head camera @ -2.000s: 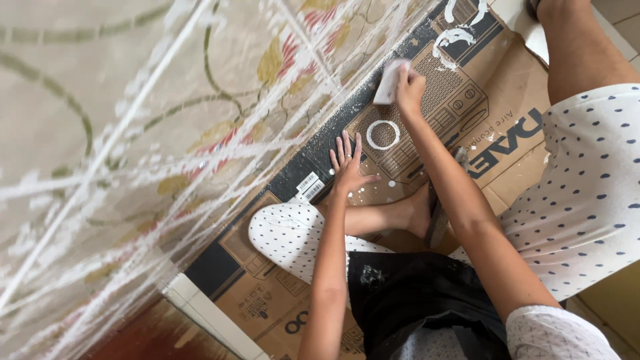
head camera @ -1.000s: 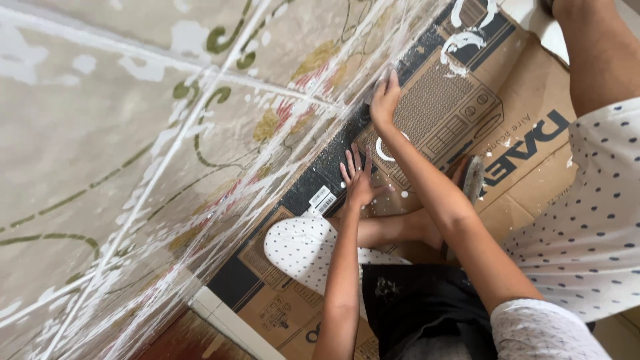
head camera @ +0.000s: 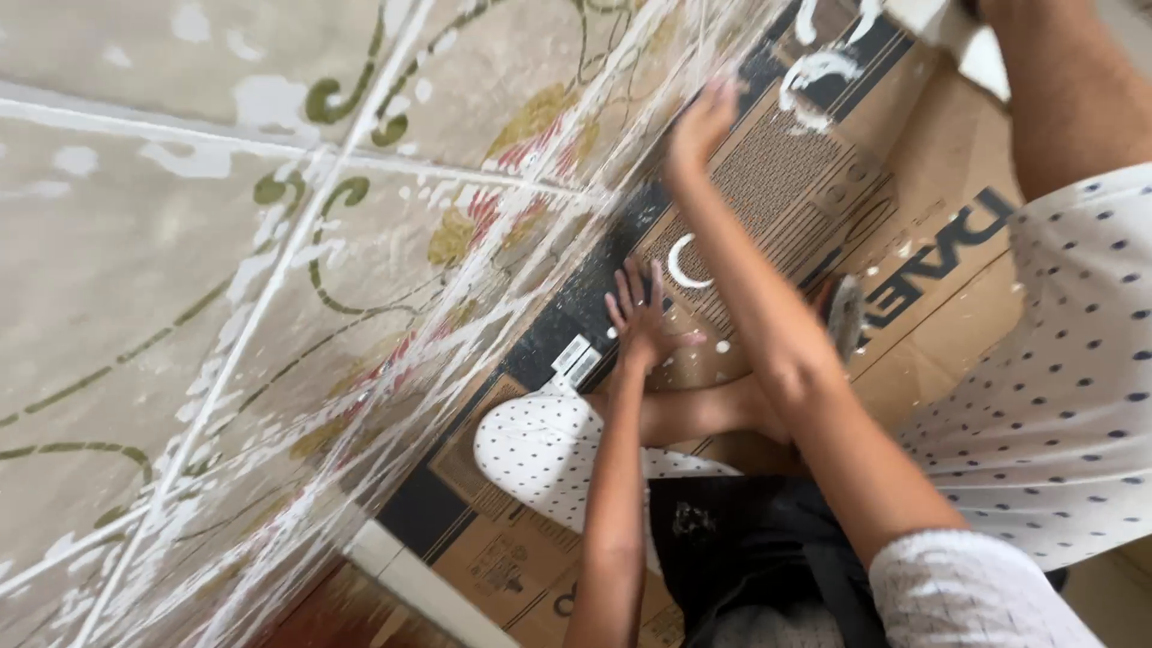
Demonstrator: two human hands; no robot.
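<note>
My left hand (head camera: pixel 641 315) rests with fingers spread on the dark edge of a flattened cardboard box (head camera: pixel 945 333). Further up, my right hand (head camera: pixel 706 121) is blurred, with its fingers reaching to the foot of the tiled wall (head camera: pixel 216 225). Whether it holds anything cannot be made out. The wall tiles carry a painted floral pattern and are streaked with white grout, thick along the joints (head camera: pixel 360 117). White paste in curved smears (head camera: pixel 814 81) and a white ring (head camera: pixel 691 261) lie on the cardboard near my right arm.
My bent leg in dotted white trousers (head camera: pixel 531 441) lies close to the wall, and a sandal (head camera: pixel 844 315) shows beside my right forearm. A black cloth (head camera: pixel 747 540) covers my lap. At the lower left are a pale tile edge (head camera: pixel 405 576) and a reddish-brown surface (head camera: pixel 315 612).
Two seconds ago my right hand held a flat white tool over the cardboard; now that hand is at the foot of the wall and the tool is not visible. My left hand remains spread on the cardboard.
</note>
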